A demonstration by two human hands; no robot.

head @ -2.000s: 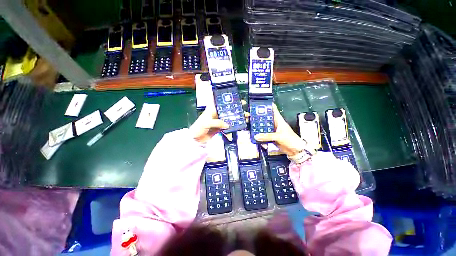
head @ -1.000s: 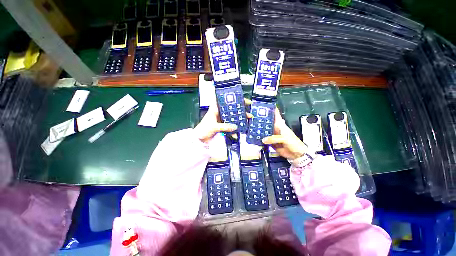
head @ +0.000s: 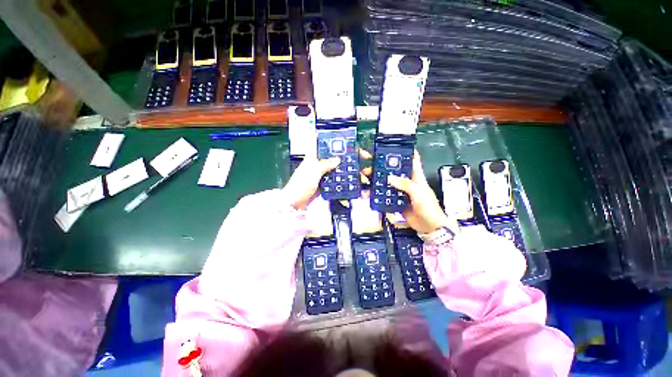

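My left hand (head: 310, 180) holds an open flip phone (head: 337, 160) upright, thumb on its dark blue keypad; its screen half is lit white. My right hand (head: 414, 193) holds a second open flip phone (head: 392, 171) beside it, thumb on the keypad, its screen also white. The two phones are apart, above a clear blister tray (head: 458, 140). Open phones lie in the tray: several with keypads toward me, such as this one (head: 374, 274), and white-screened ones at the right (head: 498, 190). The fingers behind the held phones are mostly hidden.
Loose batteries (head: 216, 167) and a marker pen (head: 161, 182) lie on the green mat at left. A blue pen (head: 239, 135) lies near the orange-brown ledge (head: 471, 113). A tray of open phones stands behind it at left. Stacked trays (head: 486, 62) stand rear right; blue stools (head: 634, 328) are below.
Both held phones' screens have changed from blue with a clock display to mostly white. My left thumb has moved up onto the upper keypad; my right thumb has also shifted up.
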